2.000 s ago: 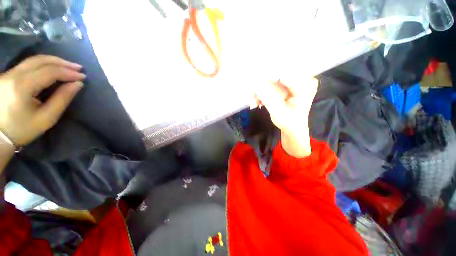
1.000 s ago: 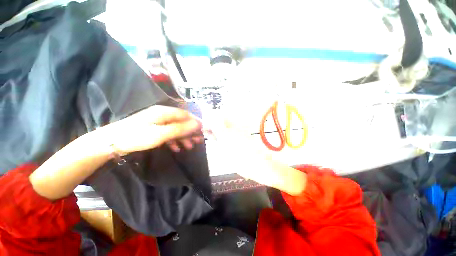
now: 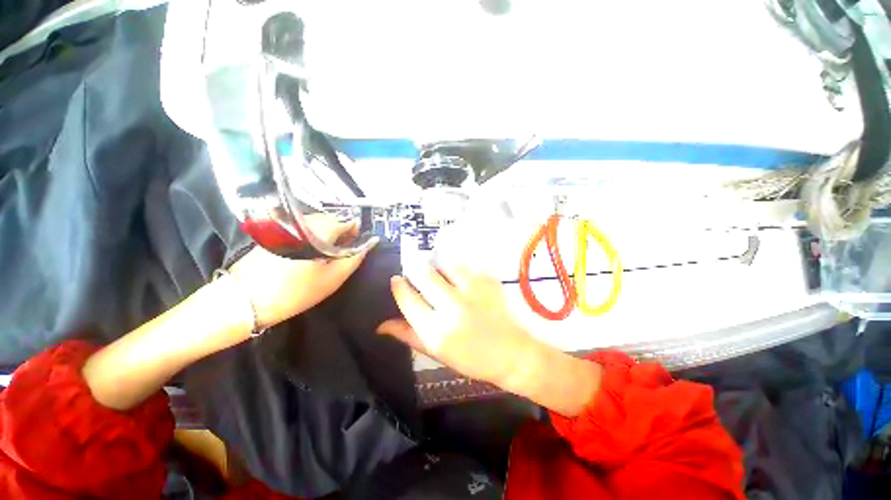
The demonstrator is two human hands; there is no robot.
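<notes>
The dark grey garment piece [image 3: 107, 186] spreads over the left of the table and hangs over its front edge. My left hand [image 3: 293, 278] lies on the cloth, its fingertips at the needle area of the white sewing machine [image 3: 586, 73] and partly hidden behind the machine's left end. My right hand [image 3: 459, 317] is at the cloth's right edge, just in front of the presser foot area, fingers bent and overexposed. Whether its fingers pinch the cloth is unclear. The thread scissors [image 3: 572, 269], with one red and one yellow loop, lie right of my right hand.
A measuring-tape strip [image 3: 454, 389] runs along the table's front edge. A clear plastic holder [image 3: 860, 269] is at the table's right end, below a bunch of pale threads [image 3: 840, 190]. Dark garments [image 3: 796, 420] hang or lie below right. A blue item [image 3: 865, 395] shows at the right rim.
The view has swung from the table's right part to the machine head. My left hand has moved with the cloth to the needle area. My right hand has come beside it, left of the scissors.
</notes>
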